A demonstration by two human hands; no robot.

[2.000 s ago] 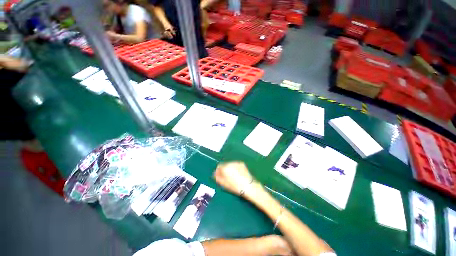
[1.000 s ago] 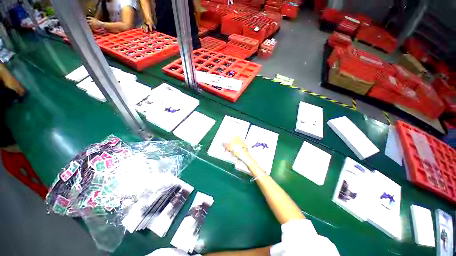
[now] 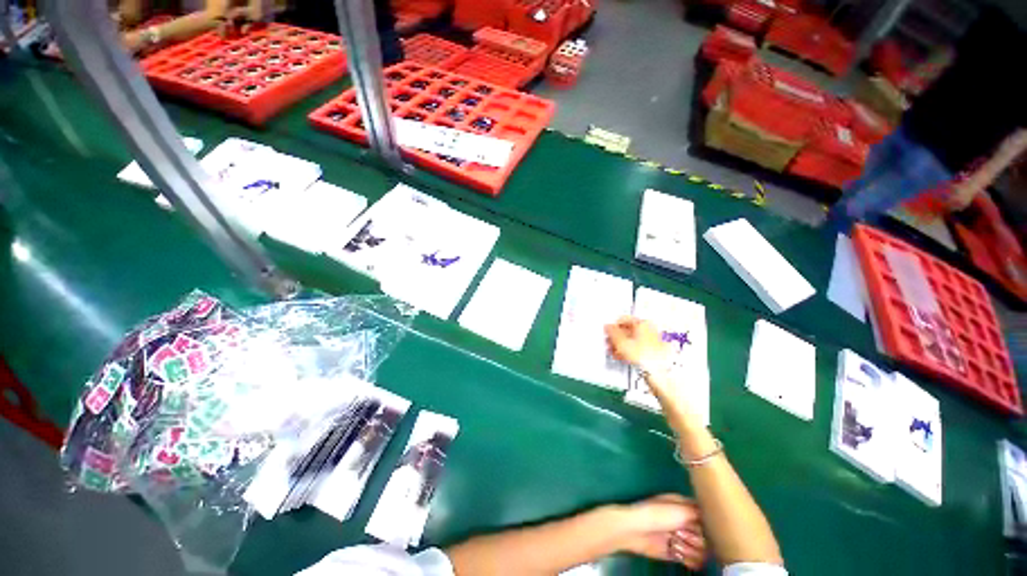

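Note:
My right hand (image 3: 640, 342) reaches over two printed white boxes lying side by side, the left one (image 3: 592, 326) and the right one (image 3: 682, 377). Its fingertips are near the seam between them; whether it holds anything cannot be told. My left hand (image 3: 671, 529) is low at the right, beside my right forearm, its fingers curled and their content hidden. A fanned stack of printed cards (image 3: 338, 450) lies on the near part of the belt, with one card (image 3: 414, 478) apart. A clear plastic bag (image 3: 191, 394) of small pink-red and green labelled pieces lies left of them.
Plain boxes (image 3: 506, 304) and printed boxes (image 3: 428, 253) lie along the green belt (image 3: 529, 450). Two white box stacks (image 3: 667, 231) (image 3: 760, 264) and red trays (image 3: 940, 321) (image 3: 451, 118) sit on the far side. A metal upright (image 3: 158, 146) stands left. A person (image 3: 957, 113) is at the far right.
The boxes on the belt have shifted right. My right hand has moved right with the printed pair. My left hand has come into view. A person has appeared at the far right.

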